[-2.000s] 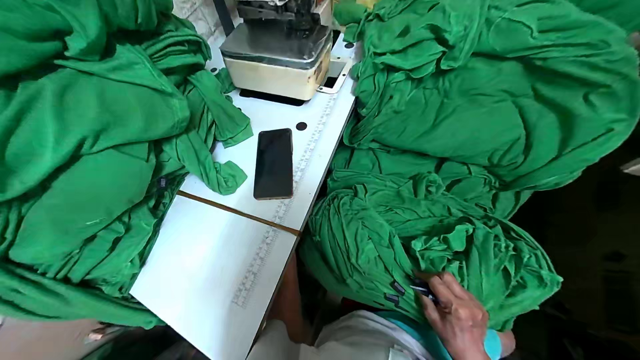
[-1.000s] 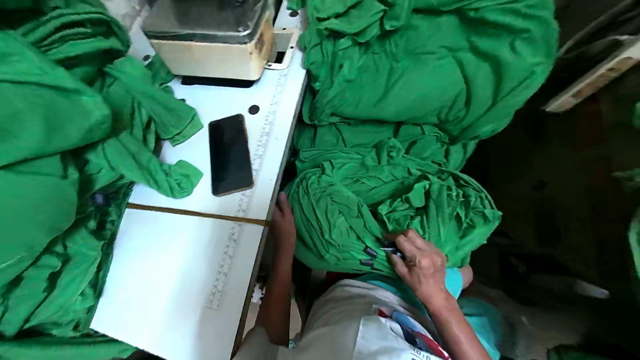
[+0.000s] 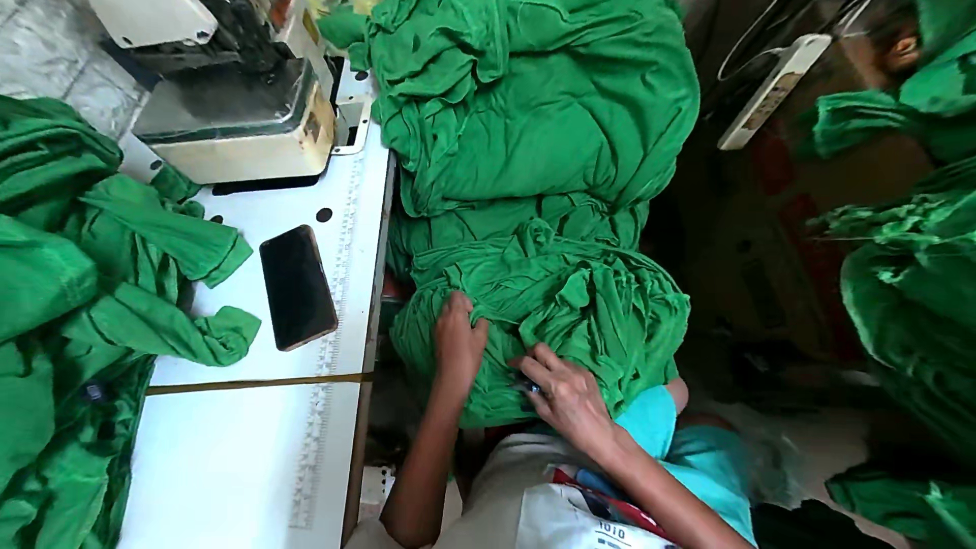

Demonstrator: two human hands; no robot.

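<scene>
A rounded bundle of green knit fabric (image 3: pixel 595 305) rests over my lap. My left hand (image 3: pixel 460 335) is on its left side, fingers curled into a fold of the cloth. To the right, my right hand (image 3: pixel 563 390) lies on the near part of the bundle with a small dark and metallic tool (image 3: pixel 528 386) under its fingers; its kind is hard to make out. Behind this bundle rises a larger heap of green fabric (image 3: pixel 564 107).
An overlocker sewing machine (image 3: pixel 236 122) stands on the white table (image 3: pixel 244 465), with a smartphone (image 3: pixel 297 288) and a printed ruler strip (image 3: pixel 335 305) along the right edge. Green garments (image 3: pixel 46 305) cover the left. A power strip (image 3: pixel 774 91) and more green cloth (image 3: pixel 907 305) are at the right.
My left hand has moved from beside the table edge onto the fabric bundle, where it now grips a fold. My right hand remains at the near side of the bundle. The view has shifted right.
</scene>
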